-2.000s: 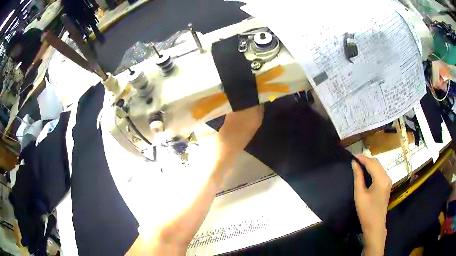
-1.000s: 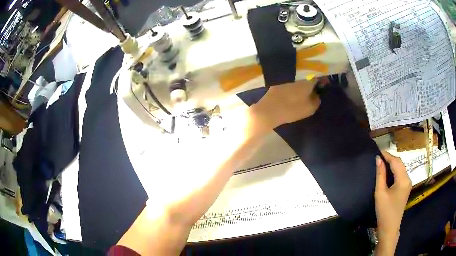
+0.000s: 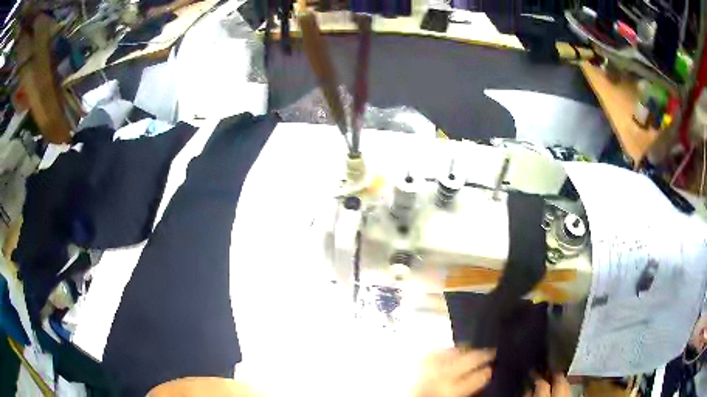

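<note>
A dark cloth panel point(image 3: 523, 341) lies at the lower right, below the cream sewing machine's arm point(image 3: 473, 236). A narrow dark strip point(image 3: 527, 240) runs over the arm and bends down onto the panel. My left hand point(image 3: 457, 372) is blurred at the panel's left edge, partly washed out by lamp glare; its grip is unclear. My right hand point(image 3: 552, 385) shows only fingertips at the panel's lower right, cut off by the bottom edge. The needle area point(image 3: 387, 301) is lost in glare.
A long dark panel point(image 3: 182, 271) and a crumpled dark cloth heap point(image 3: 108, 194) lie left. Two brown rods point(image 3: 356, 93) stand upright on the machine head. A printed sheet point(image 3: 643, 287) hangs over its right end. Dark cloth covers the table behind.
The view has swung up and left. Both hands are now close together at the bottom. The strip over the arm, straight before, now bends down-left onto the panel.
</note>
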